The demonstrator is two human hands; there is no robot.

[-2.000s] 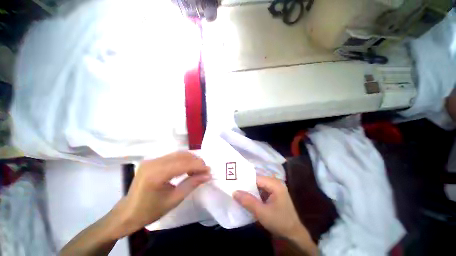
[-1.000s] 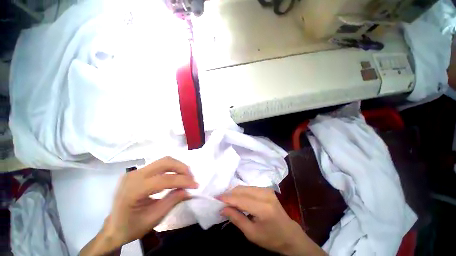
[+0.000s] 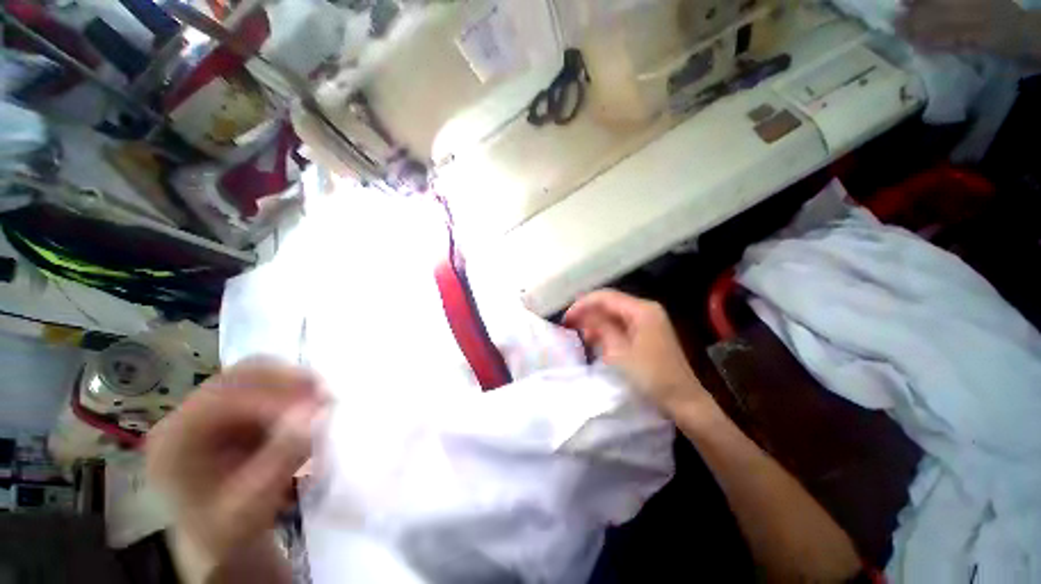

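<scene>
A white garment piece (image 3: 457,491) hangs over the lap and runs up to the needle area, where the lamp glare hides its detail. A red band (image 3: 468,325) with a dark edge lies on it, below the presser foot (image 3: 408,173). My left hand (image 3: 245,439) is blurred at the cloth's left side, fingers bent; whether it grips the cloth cannot be told. My right hand (image 3: 616,331) is at the cloth's right edge by the machine bed, fingers curled, its fingertips partly hidden.
Dark-handled scissors (image 3: 561,91) lie on the cream machine bed (image 3: 685,188). A white cloth heap (image 3: 902,308) rests on a stool at the right. Another person's arm (image 3: 970,25) shows at top right. Another machine (image 3: 126,382) and cluttered cloth are at the left.
The view has swung, showing more of the workshop at left. My hands have moved apart, left hand outward and right hand up toward the bed. The white cloth is spread out; the printed mark is hidden.
</scene>
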